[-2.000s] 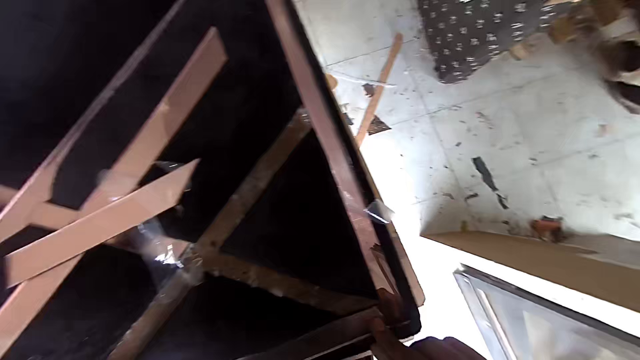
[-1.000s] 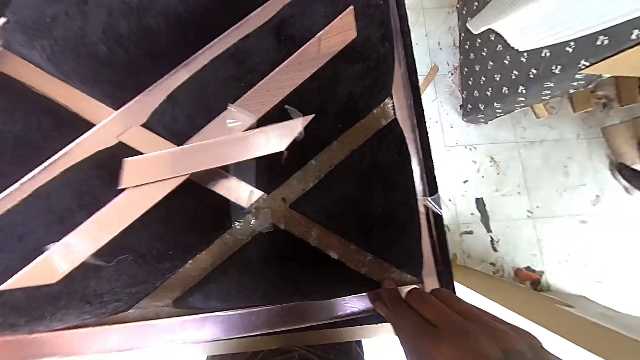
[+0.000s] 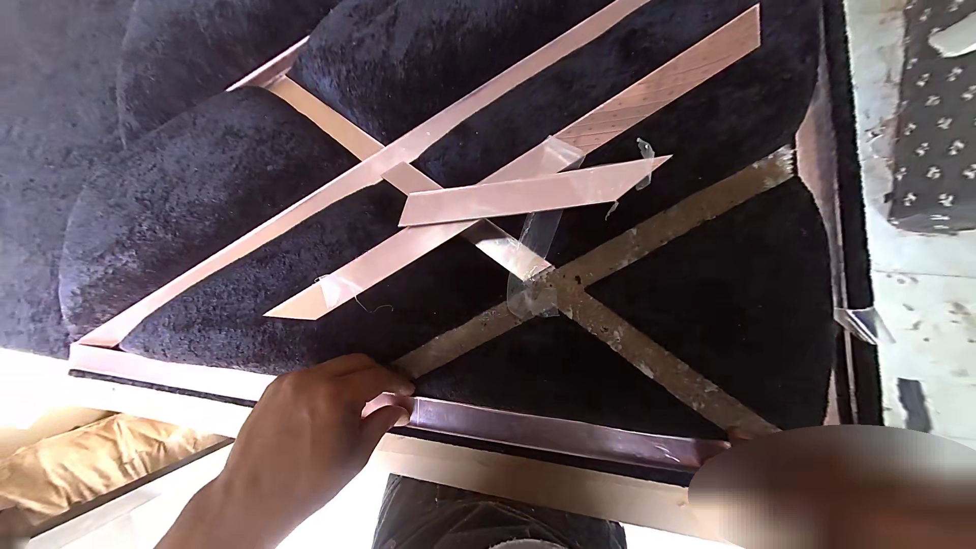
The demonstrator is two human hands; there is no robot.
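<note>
A dark velvet upholstered panel (image 3: 229,152) fills most of the view, crossed by grooves and pinkish metallic strips. My left hand (image 3: 328,419) pinches the shiny edge strip (image 3: 534,435) along the panel's near side, thumb below and fingers above. At that strip's right end is my right hand (image 3: 831,480), mostly blurred, so its grip is hidden. Two loose mitred strips lie crossed on the velvet, a short one (image 3: 526,194) over a longer one (image 3: 663,99). Clear tape (image 3: 541,229) clings near the bare, glue-marked crossing of grooves (image 3: 568,286).
Beneath the near edge runs a pale wooden rail (image 3: 534,480). Brown wrapped material (image 3: 99,465) lies at lower left. Patterned dark fabric (image 3: 942,114) and a littered tiled floor (image 3: 923,305) show at right. A bit of clear film (image 3: 865,324) sticks out from the right edge.
My left hand has come into view on the near edge strip. My right hand stays by the near right corner. The view has shifted toward the panel's left part.
</note>
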